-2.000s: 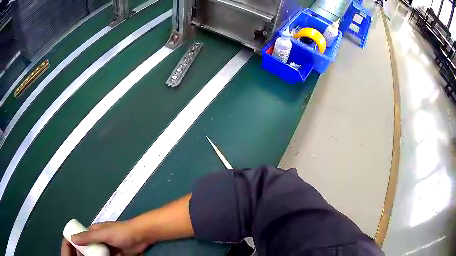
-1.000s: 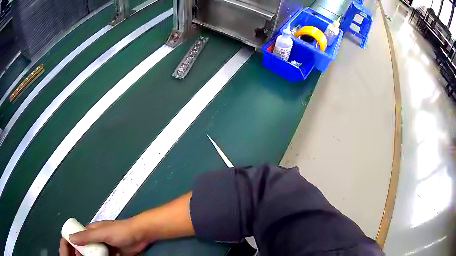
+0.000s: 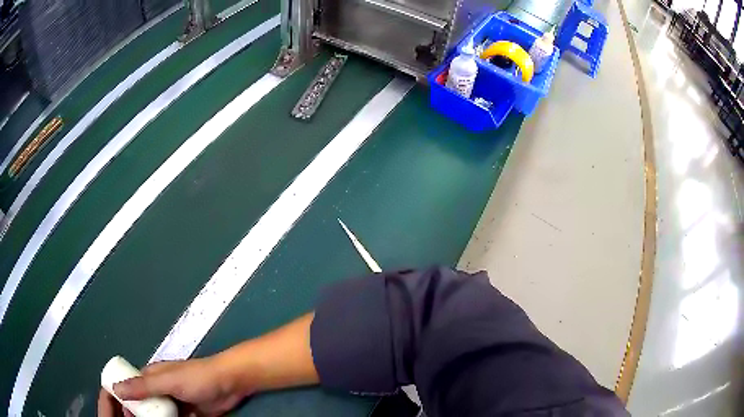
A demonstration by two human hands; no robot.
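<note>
My right hand [image 3: 183, 386] is at the bottom left, cut off by the lower edge, with its fingers closed around a white bottle [image 3: 129, 381]. The bottle lies tilted in the hand; its nozzle is not visible. My left hand is not in view. A grey strip module [image 3: 319, 87] with a row of round parts lies on the green belt at the far side, near the metal frame, out of reach of the hand.
A pale pointed stick [image 3: 360, 245] lies by my dark sleeve, partly hidden by it. Blue bins [image 3: 467, 111] hold white bottles and a yellow tape roll at the far right. A yellow-orange strip [image 3: 35, 147] lies far left. Metal frames [image 3: 383, 37] stand behind.
The grey strip module has moved away, up and to the right, towards the metal frame. The yellow-orange strip has moved down and left. My right hand and the bottle have barely moved.
</note>
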